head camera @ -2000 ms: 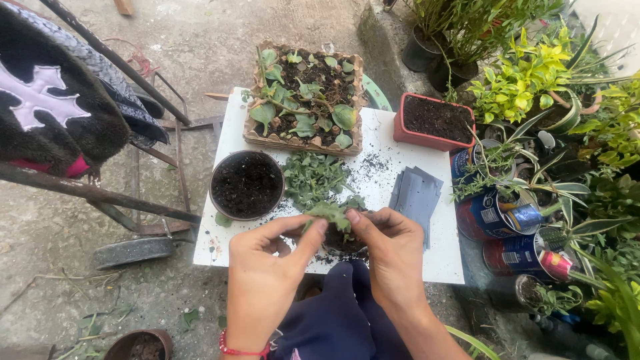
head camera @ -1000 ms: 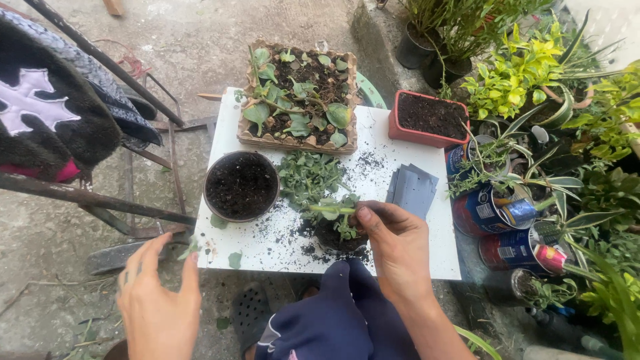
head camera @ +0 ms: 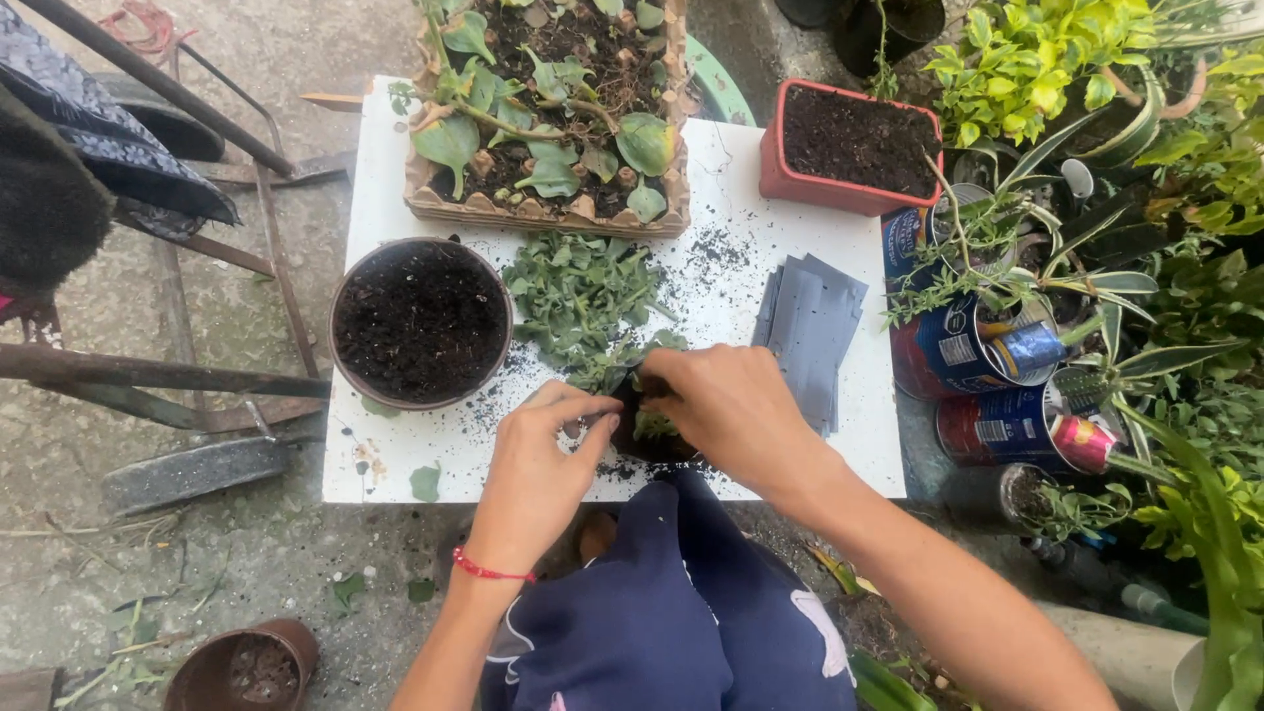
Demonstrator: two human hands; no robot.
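A small dark pot [head camera: 652, 446] of soil with a green cutting stands at the near edge of the white board, largely covered by my hands. My left hand [head camera: 548, 449] is at its left rim, thumb and forefinger nearly meeting; whether anything is between them is unclear. From the right, my right hand [head camera: 726, 410] reaches over the pot with fingers bent down around the cutting; its fingertips are hidden. Just beyond lies a heap of leafy green cuttings [head camera: 583, 296]. A round brown pot full of dark soil [head camera: 420, 321] stands to the left of the heap.
An egg-carton tray [head camera: 553, 219] with soil and wilted leaves stands at the back, a red rectangular planter [head camera: 849, 193] at the back right. Grey plastic pieces [head camera: 812, 331] lie on the white board [head camera: 736, 242]. Planted tins [head camera: 1002, 425] line the right side; a metal frame [head camera: 148, 373] stands left.
My left hand has come from beyond the board's left side back to the small pot. My right hand has turned down over the pot. The view has moved closer to the board.
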